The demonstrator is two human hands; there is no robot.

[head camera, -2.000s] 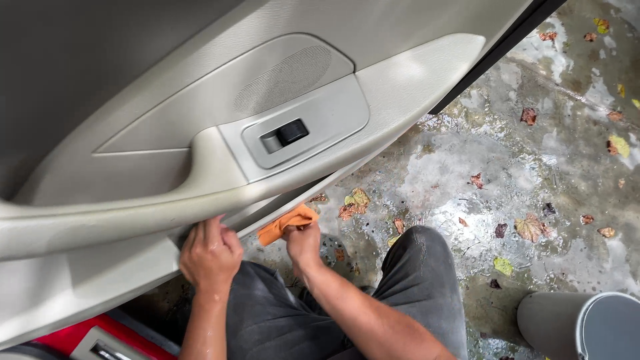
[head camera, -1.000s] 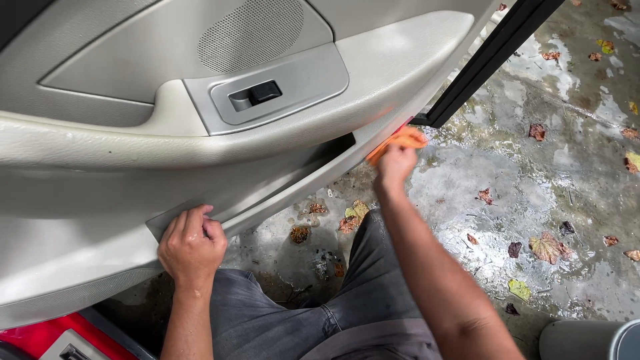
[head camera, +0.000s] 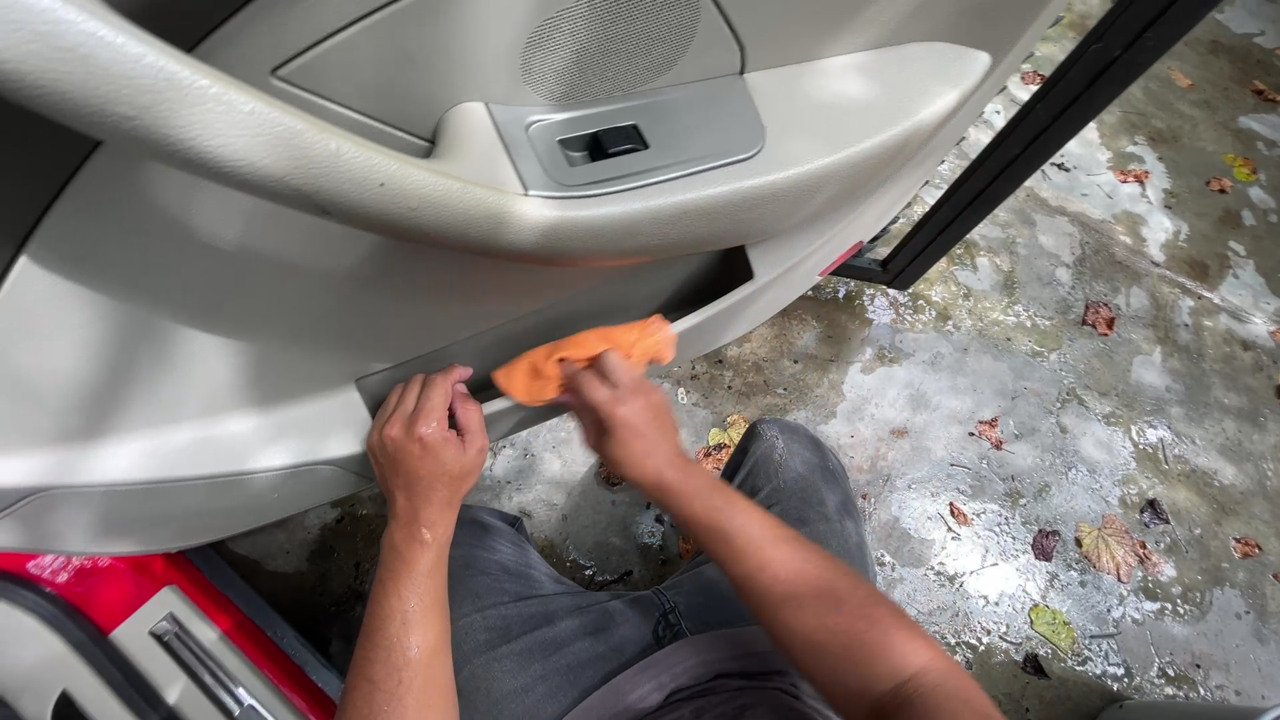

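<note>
My left hand [head camera: 425, 435] rests with curled fingers on the left end of the storage pocket [head camera: 600, 305] in a car door's beige inner panel [head camera: 240, 330]; its fingertips are partly hidden. An orange cloth [head camera: 585, 358] is bunched in my right hand [head camera: 622, 405], over the pocket's outer edge, a little right of my left hand. The right hand is slightly blurred. Above both hands run the armrest [head camera: 640, 220] and a silver switch plate with a black window switch [head camera: 618, 141].
A black door frame edge [head camera: 1000, 150] juts out at upper right. Wet concrete floor [head camera: 930, 420] with fallen leaves [head camera: 1108, 548] lies to the right. The red car sill [head camera: 110, 590] is at lower left. My knees are below the door.
My right hand with the orange cloth has come back left from the door's far lower corner to the pocket's edge. My left hand stays at the pocket's left end.
</note>
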